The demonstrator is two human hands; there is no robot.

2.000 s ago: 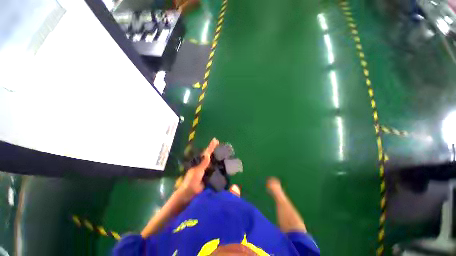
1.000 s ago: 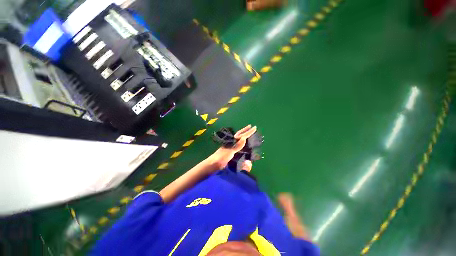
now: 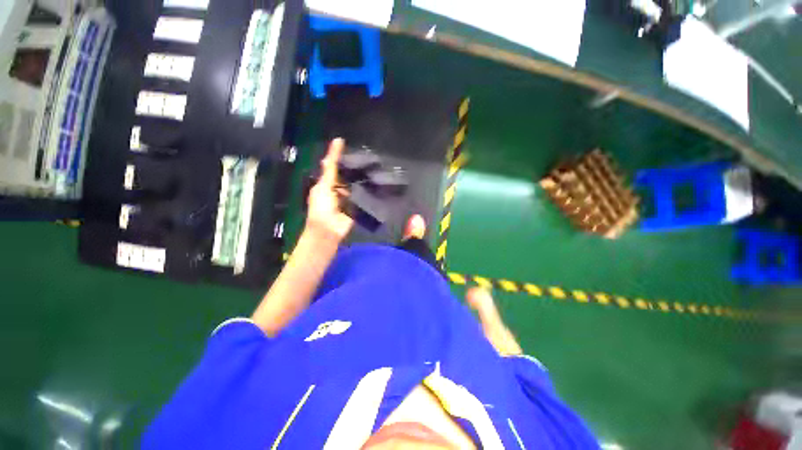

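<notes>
My left hand (image 3: 326,206) is held out at the left in front of my body, its fingers pointing up the picture. It holds several black power adapters (image 3: 381,179), which stick out on its right side and are blurred; its grip is partly hidden. My right hand (image 3: 481,301) hangs low at my right side, small and blurred, with nothing visible in it. The black test fixture board (image 3: 184,206) is just left of my left hand, with a column of white sockets (image 3: 161,105) and pale-green connector strips (image 3: 233,211).
The beige-grey tester (image 3: 31,132) stands beyond the board at the far left. A blue stool (image 3: 371,61) is ahead. A curved bench edge (image 3: 528,61) crosses the top. A brown slatted stack (image 3: 591,193) and blue stools (image 3: 677,197) are at the right. Yellow-black tape (image 3: 563,292) marks the floor.
The view has turned and come up to the socket board, which is now beside my left hand. My left hand still holds the adapters. The large white surface has left the picture; bench and stools have appeared.
</notes>
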